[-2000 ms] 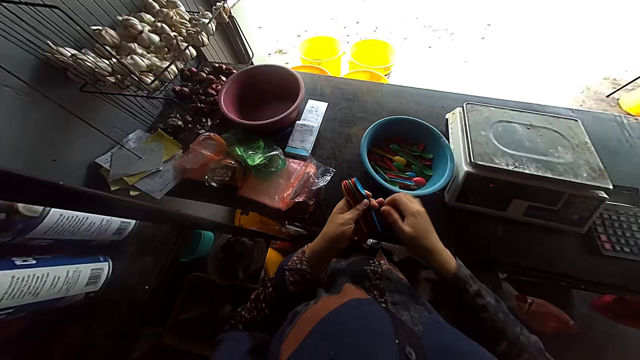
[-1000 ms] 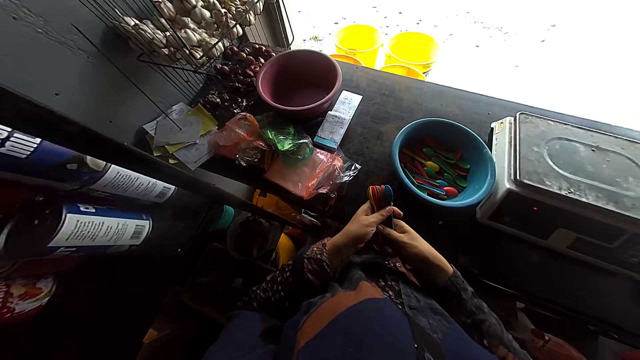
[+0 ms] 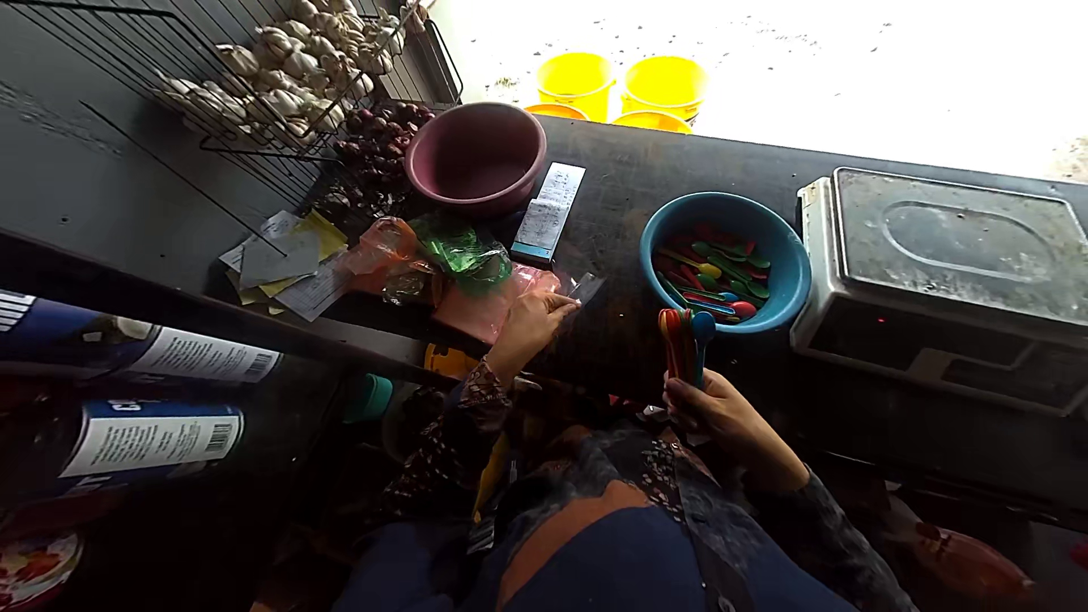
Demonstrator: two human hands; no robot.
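Observation:
My right hand is closed around an upright bundle of colored plastic spoons, just below the near rim of a blue plastic basin. More loose plastic spoons in red, green, yellow and blue lie inside that basin. My left hand pinches the edge of a clear plastic bag at the right end of a pile of thin bags. Pink-orange plastic bags and a crumpled green plastic bag make up the rest of the pile.
A maroon basin, a written paper pad and a weighing scale stand on the dark counter. At the left are a wire rack with garlic bulbs, small red onions and spiked papers. Yellow buckets stand beyond the counter.
My hands were together on the spoon bundle; now they are apart. My left hand has moved left to the plastic bags, and the bundle is in my right hand alone.

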